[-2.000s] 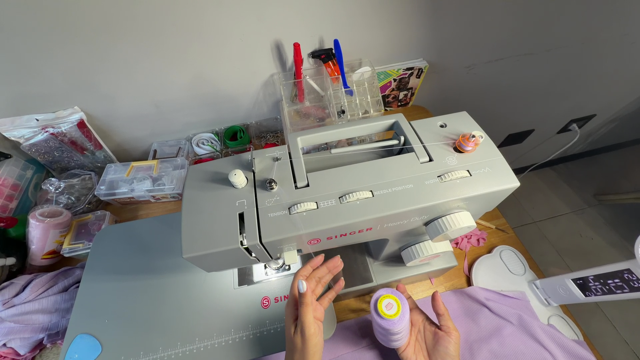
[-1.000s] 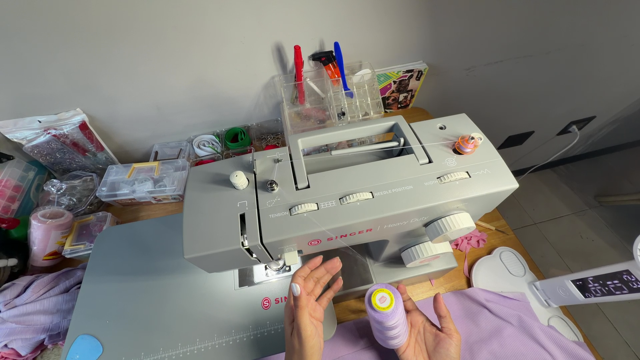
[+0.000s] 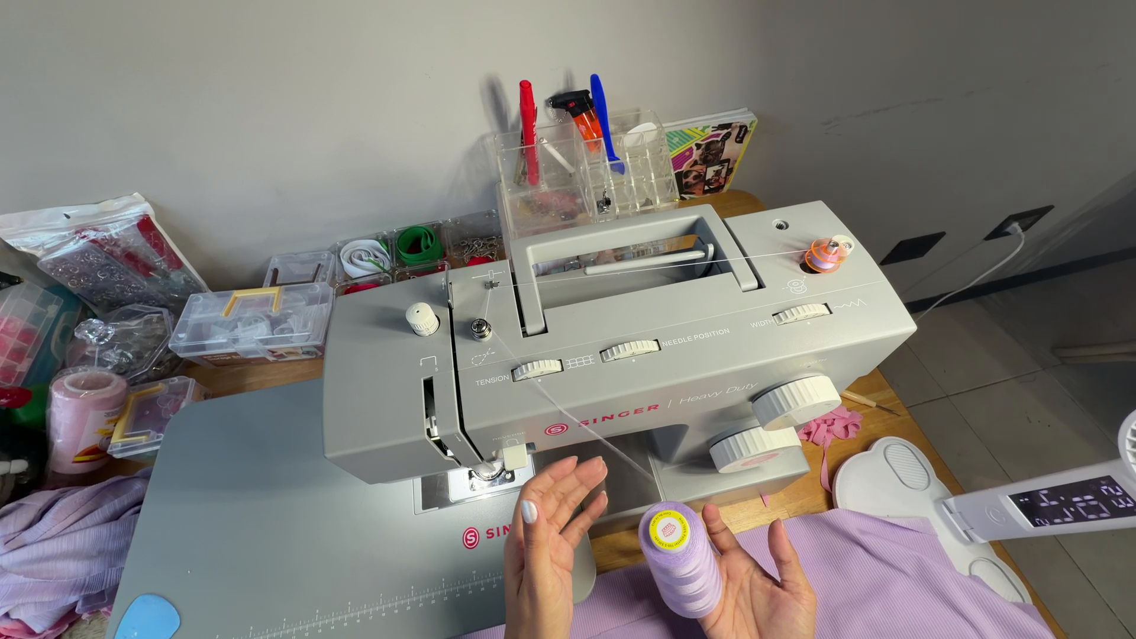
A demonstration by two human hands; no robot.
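A cone of lilac thread [image 3: 688, 568] leans in my right hand [image 3: 763, 577], against the palm, its yellow-ringed end facing up; the fingers are spread rather than closed round it. My left hand [image 3: 550, 541], palm turned toward the cone, is raised just left of it with nothing in it. From the cone a thread rises to the metal thread guide [image 3: 481, 329] on top of the grey Singer sewing machine [image 3: 603, 355]. Another stretch runs across the carry handle to an orange-looking bobbin [image 3: 825, 256] on the winder at the top right. Lilac fabric [image 3: 870, 568] lies beneath my hands.
The grey extension table [image 3: 293, 497] spreads left of the machine, with blue tailor's chalk [image 3: 147, 617] on it. Behind stand clear boxes [image 3: 253, 324] and a clear organizer [image 3: 577, 177] holding pens. A white desk lamp [image 3: 896, 488] with a display stands at the right, near pink fabric scraps [image 3: 832, 428].
The thread cone has tilted and shifted a little left in my right hand since two seconds ago. My left hand has stayed nearly in place.
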